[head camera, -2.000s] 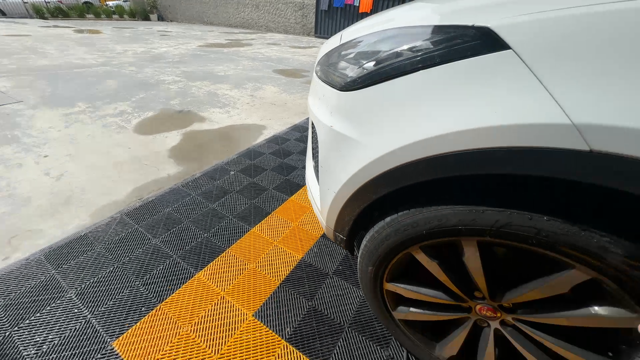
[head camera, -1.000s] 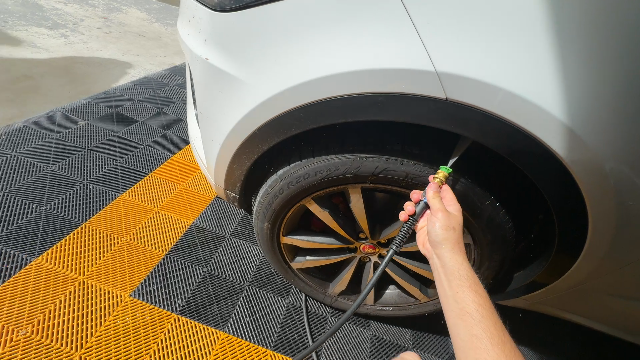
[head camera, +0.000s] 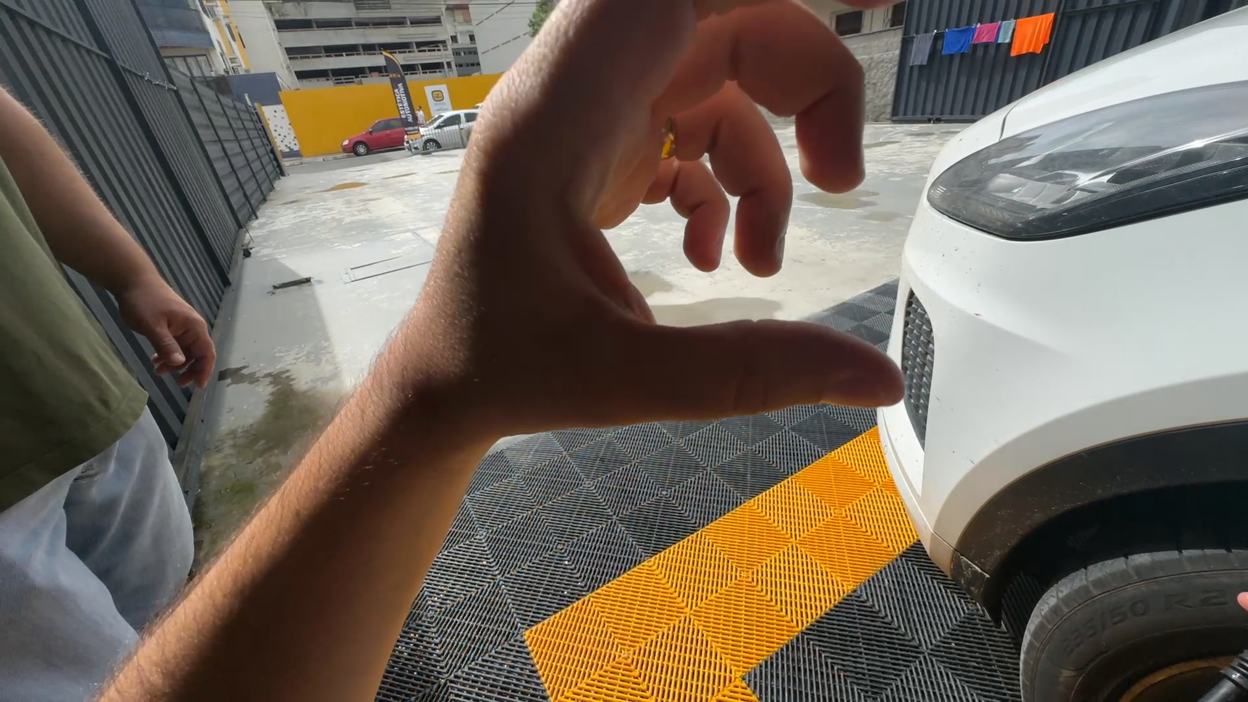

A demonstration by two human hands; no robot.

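My left hand (head camera: 575, 263) is raised close in front of the camera, holding nothing, its fingers curled and the thumb apart. A ring (head camera: 668, 138) is on one finger. Behind it to the right stands a white car (head camera: 1082, 322) with a headlight (head camera: 1082, 166) and a front tire (head camera: 1121, 624). Of my right hand only a fingertip (head camera: 1243, 601) shows at the right edge. Below that fingertip, a black hose or handle part (head camera: 1230, 681) lies before the wheel; the grip on it is out of view.
A person in a green shirt (head camera: 58, 361) stands at the left beside a dark metal fence (head camera: 136, 127). Black and orange grid floor tiles (head camera: 741, 536) run up to the car. Beyond lie wet concrete (head camera: 341, 234), parked cars (head camera: 444, 130) and hanging cloths (head camera: 1032, 34).
The view has swung left and up from the wheel. My left hand has come up into view. My right hand, which held the hose with its brass and green nozzle, is now almost wholly outside the frame.
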